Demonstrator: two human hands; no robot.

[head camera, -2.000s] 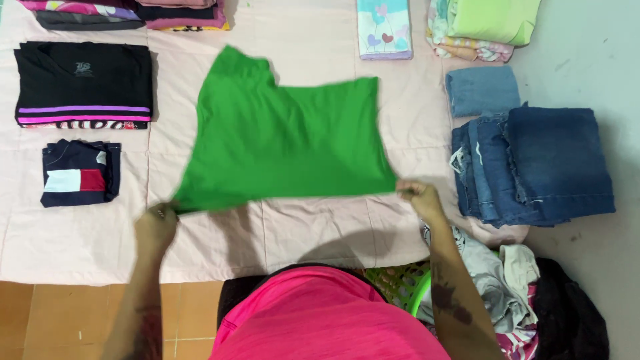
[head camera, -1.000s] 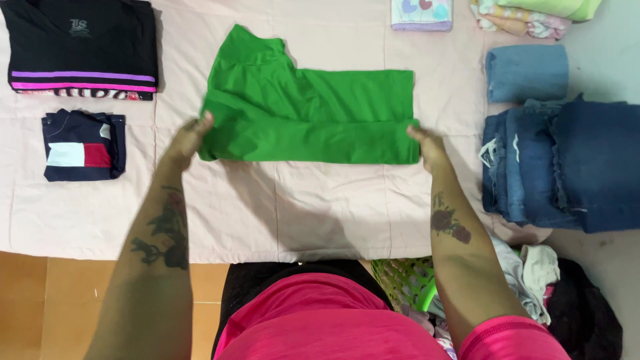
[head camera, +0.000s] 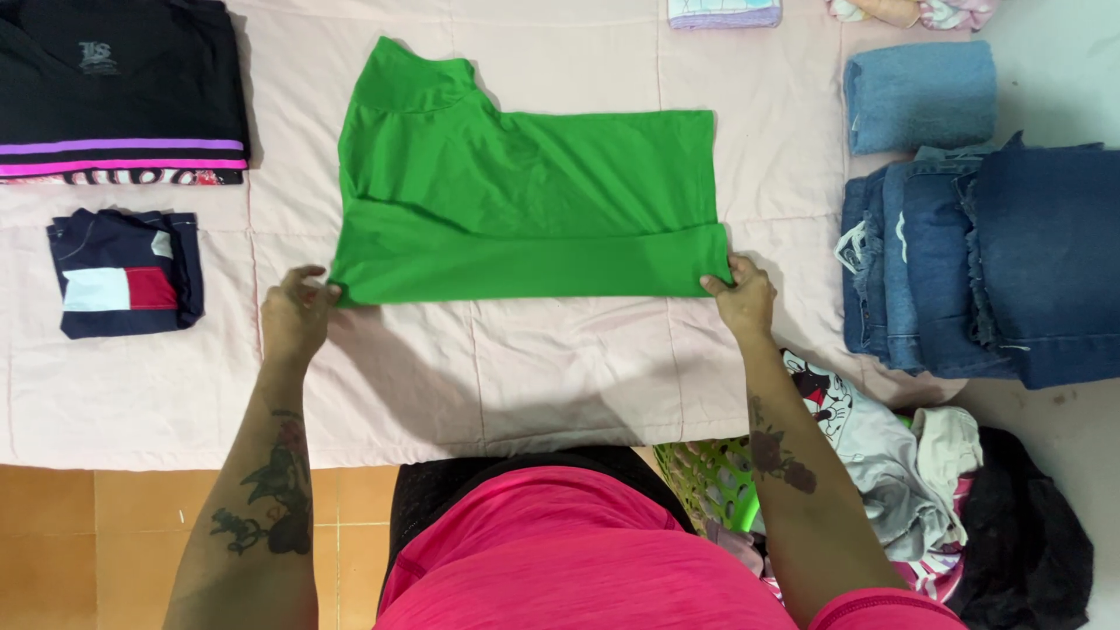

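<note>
A green shirt (head camera: 525, 192) lies on a pale pink quilted bedspread (head camera: 560, 367), its near part folded over in a long strip. My left hand (head camera: 302, 306) pinches the near left corner of the shirt between thumb and fingers. At the near right corner, my right hand (head camera: 742, 289) grips the end of the folded strip, thumb on top. The neck end of the shirt points away at the upper left, and a straight edge runs down its right side.
A folded navy garment (head camera: 127, 276) and a stack topped by a black shirt (head camera: 122, 96) are at left. Folded light denim (head camera: 923, 96) and a pile of blue jeans (head camera: 1041, 254) are at right. A green basket (head camera: 700, 477) and loose clothes (head camera: 892, 481) stand below the bed's edge.
The green shirt was held up by both hands two seconds ago; now it lies on the bedspread with its near part folded over. Both hands remain at its near corners.
</note>
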